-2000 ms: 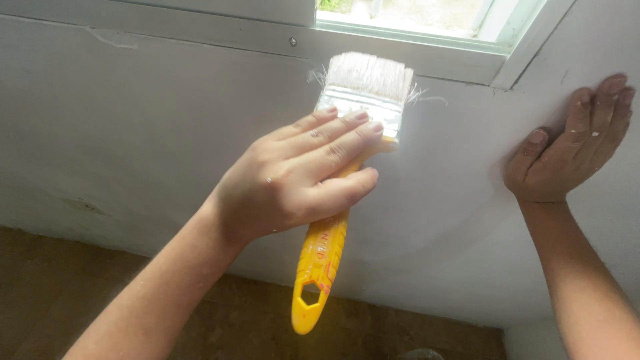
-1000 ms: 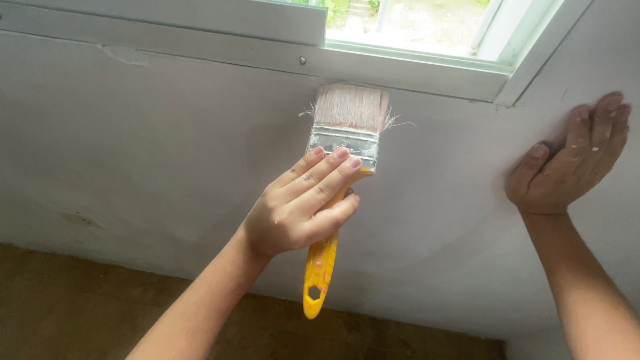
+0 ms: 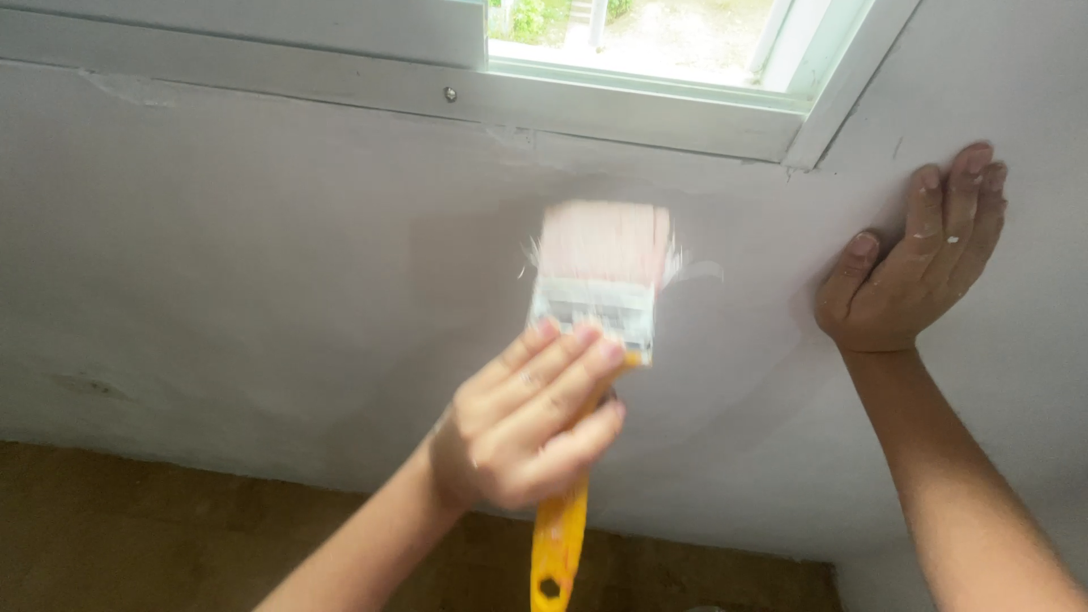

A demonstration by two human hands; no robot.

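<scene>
My left hand [image 3: 535,416] grips a wide flat paintbrush [image 3: 561,527] by its yellow plastic handle, close under the metal ferrule. The pale bristles point up at the white wall [image 3: 280,280] below the window frame, blurred by motion, with stray bristles splayed at both sides. Whether the tips touch the wall cannot be told. My right hand [image 3: 914,255] is spread against the wall surface to the right of the window corner, holding nothing; small white paint spots mark its fingers.
Above runs the window's metal frame [image 3: 629,110] with a screw [image 3: 450,94] in it; greenery shows outside through the opening. Along the bottom lies the brown floor [image 3: 170,518]. The wall has a rough dark spot [image 3: 98,387] at lower left.
The brush in my left hand has moved down the wall, from right beneath the window frame to a distance below it. My right hand has stayed on the wall.
</scene>
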